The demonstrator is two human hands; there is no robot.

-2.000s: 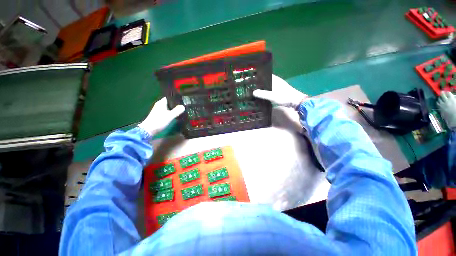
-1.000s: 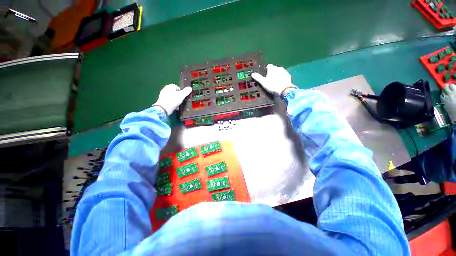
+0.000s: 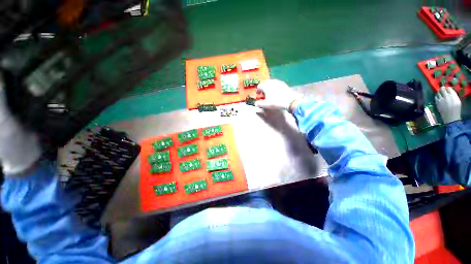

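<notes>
The dark soldering carrier [image 3: 119, 62] is raised, tilted and blurred at the upper left, close to the camera. My left hand [image 3: 18, 136], gloved, blurred and partly cut off by the left edge, is at its near side and holds it. My right hand [image 3: 276, 95], gloved, is at the right edge of the back orange foam tray [image 3: 193, 95]; its fingertips are partly hidden, beside a small board [image 3: 250, 101]. Green circuit boards [image 3: 230, 82] lie unevenly on this tray, one at its front edge. A nearer foam tray [image 3: 237, 178] bears several green boards in rows.
Small loose pieces [image 3: 229, 112] lie on the metal bench [image 3: 279, 165]. Dark slim tools or rods [image 3: 103, 170] lie bunched at left. A black round device [image 3: 397, 102] stands at right, cutters [image 3: 361, 95] beside it. Another person's gloved hand [image 3: 448, 104] is near red trays [image 3: 445, 75].
The carrier has been lifted off the back foam tray and swung up left with my left hand, uncovering the boards. My right hand has let go of the carrier and is lower, by the tray's right edge.
</notes>
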